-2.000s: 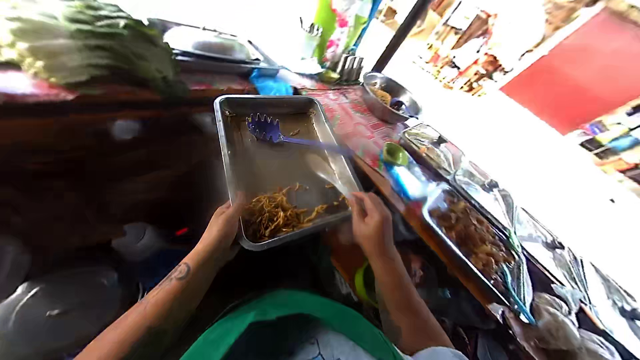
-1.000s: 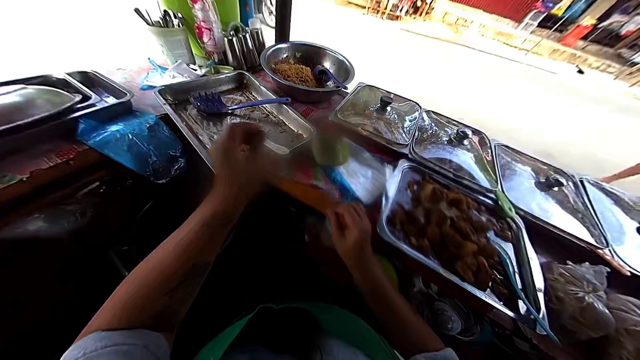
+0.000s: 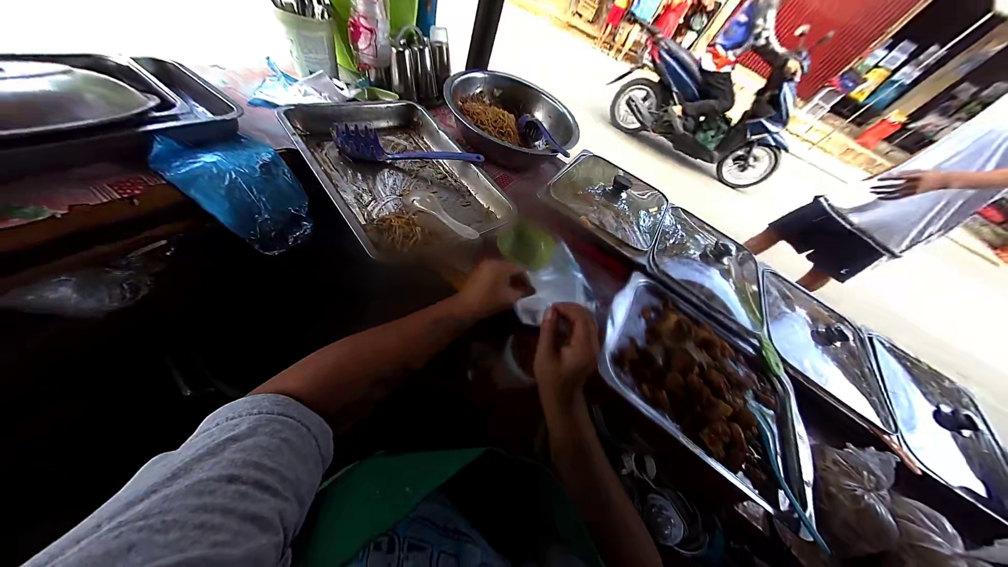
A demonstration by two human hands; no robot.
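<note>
My left hand (image 3: pixel 492 288) and my right hand (image 3: pixel 565 346) pinch the near side of a clear plastic bag (image 3: pixel 557 283), one on each side of it. A green bowl or cup (image 3: pixel 526 244), blurred, sits just beyond the bag. Past my left hand lies a shallow metal tray (image 3: pixel 480 193) with a blue slotted pasta server (image 3: pixel 362 144), a white spoon (image 3: pixel 441 214) and a small heap of noodles (image 3: pixel 400 230). A steel bowl (image 3: pixel 551 106) behind it holds more noodles and a blue utensil. To the right, a metal tray (image 3: pixel 626 315) holds browned food pieces.
Lidded metal food trays (image 3: pixel 705 264) run along the counter at right. A blue plastic bag (image 3: pixel 236 185) hangs over the left edge near a covered tray (image 3: pixel 67 98). Steel containers (image 3: pixel 421 67) stand at the back. A person (image 3: pixel 906 205) and a motorcycle (image 3: pixel 701 94) are in the street.
Both hands have left the noodle tray, which they were at two seconds ago, and now hold the plastic bag. The noodles are gathered near the tray's close corner. The view has shifted right.
</note>
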